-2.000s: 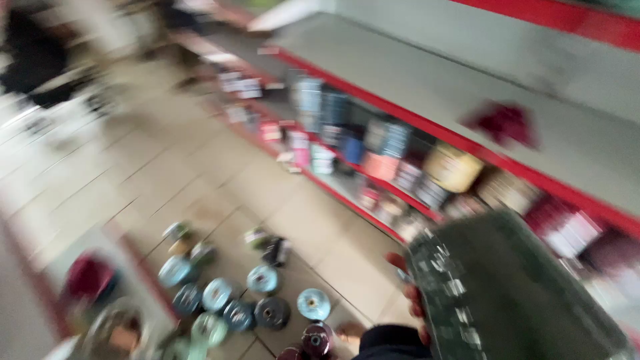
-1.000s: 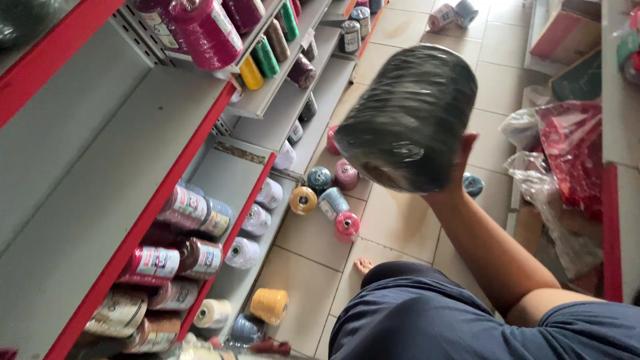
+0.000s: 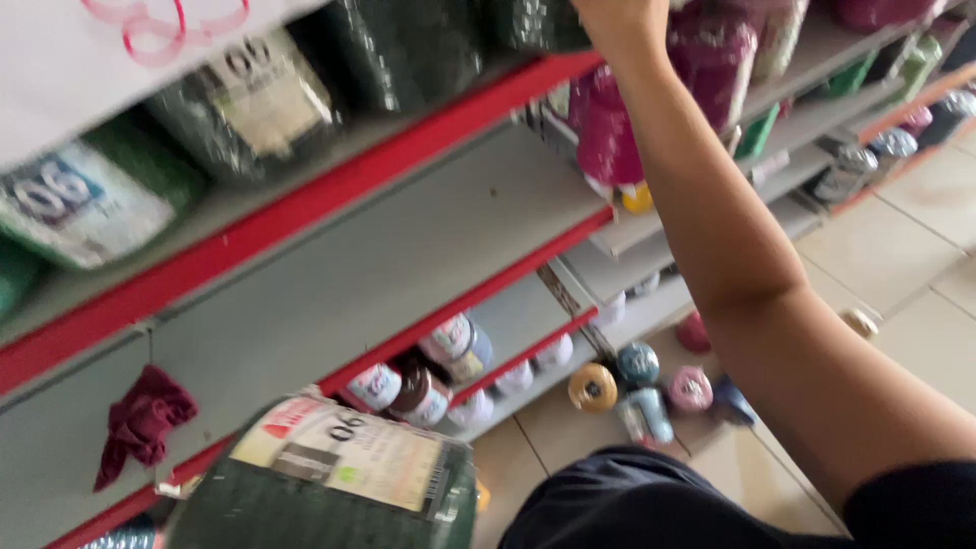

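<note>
My right hand (image 3: pixel 625 23) reaches to the upper shelf, at the top edge of the view. It is beside a dark plastic-wrapped yarn cone (image 3: pixel 537 23); its fingers are mostly cut off, so its grip cannot be told. More dark green wrapped cones (image 3: pixel 412 53) stand along that shelf, some with labels. A large dark green yarn cone (image 3: pixel 328 503) with a paper label is low in the view, in front of the shelving. What supports it is hidden, and my left hand is out of view.
A red-edged grey shelf (image 3: pixel 358 252) runs below, with a crumpled maroon cloth (image 3: pixel 145 427) on it. Magenta cones (image 3: pixel 713 69) are beyond my wrist. Smaller cones fill lower shelves. Several loose cones, including a yellow one (image 3: pixel 592 386), lie on the tiled floor (image 3: pixel 892 366).
My right hand, which held a dark cone over the aisle a second ago, is now at the upper shelf beside a dark cone. The view has swung strongly toward the shelves.
</note>
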